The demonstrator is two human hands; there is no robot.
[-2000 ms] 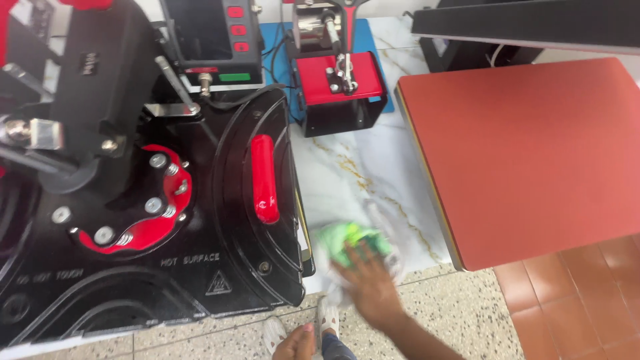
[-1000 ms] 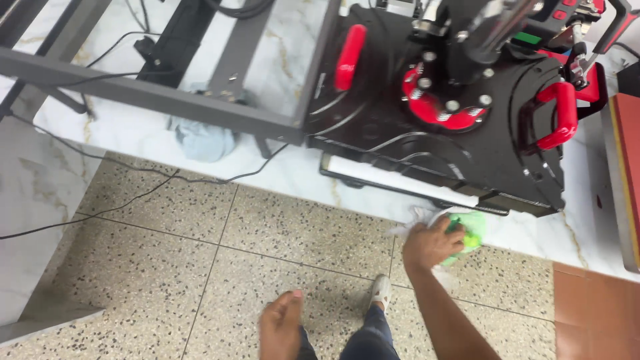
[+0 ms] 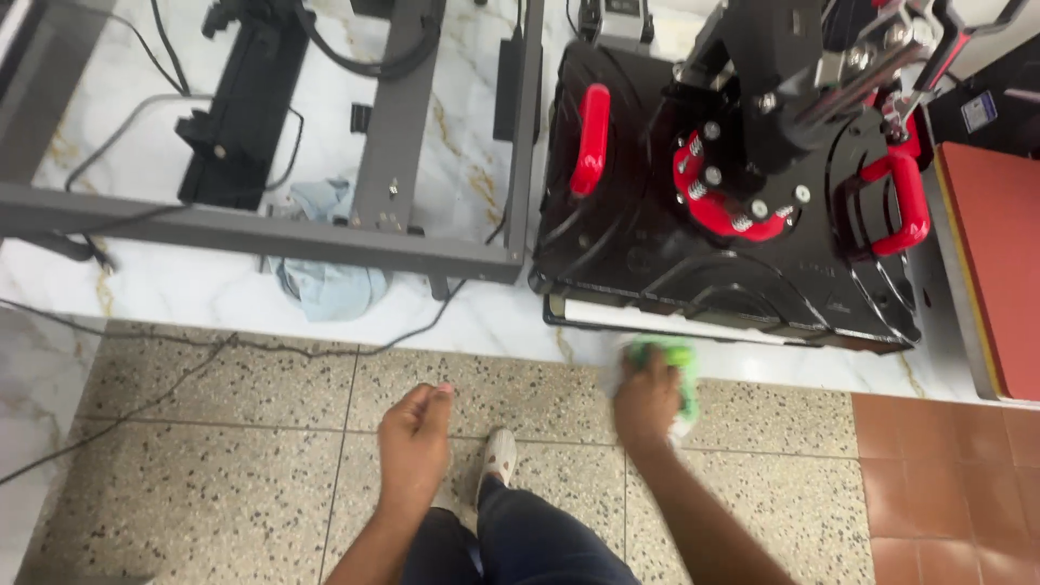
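My right hand [image 3: 647, 400] grips a green and white cloth [image 3: 685, 375] at the front edge of the marble-patterned counter [image 3: 504, 325], just below a black heat press [image 3: 626, 219] with red handles. Motion blurs the cloth and the fingers. My left hand [image 3: 418, 426] hangs over the speckled floor, in front of the counter and touching nothing; its fingers are curled in, and no object shows in it. A crumpled light blue cloth [image 3: 329, 284] lies on the counter, partly under a grey metal frame [image 3: 325, 248].
Black cables [image 3: 309, 351] run along the counter's front edge and hang over the floor. To the right of the press is a flat board with a reddish top [image 3: 1003, 268]. A small grey device [image 3: 617, 23] stands behind the press. My shoe [image 3: 500, 455] is on the floor.
The view has swung far to the left along the counter. My right hand has moved left along the counter's front edge with the green and white cloth, from beside the reddish board to below the press.
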